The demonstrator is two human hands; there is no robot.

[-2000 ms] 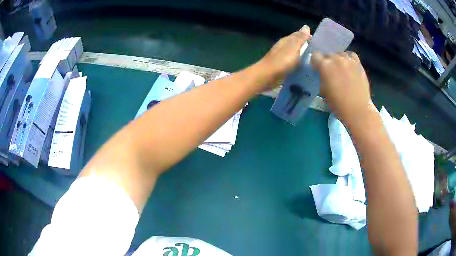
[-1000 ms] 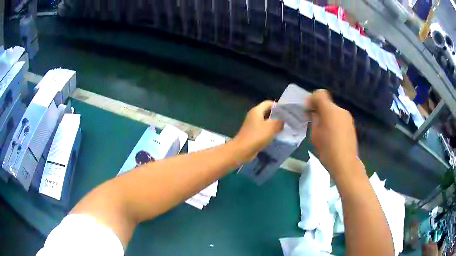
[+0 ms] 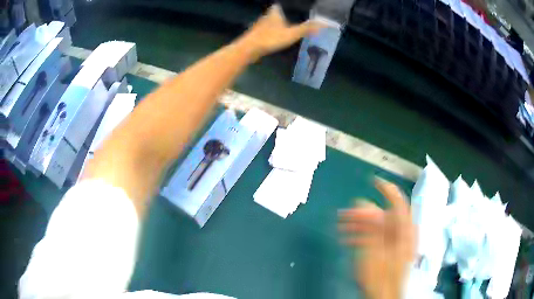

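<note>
A printed retail box stands upright on the dark green surface beyond the pale strip, its flap up. My left hand is at its upper left side, thumb and fingers spread; whether it still touches the box is unclear. My right hand is blurred, open and empty above the green tabletop. Another retail box lies on the tabletop with its device picture up. A fanned pile of white leaflets lies to its right. White and pale teal wrapped devices lie in a row at the right.
Stacked retail boxes fill the left side. The pale worn strip edges the green tabletop. A long dark row of upright boxes runs along the far side. More boxes show at the top left.
The held box has moved away from me and now stands beyond the strip. My right hand has left it and moved back over the tabletop. The view has shifted, showing the lying box fully.
</note>
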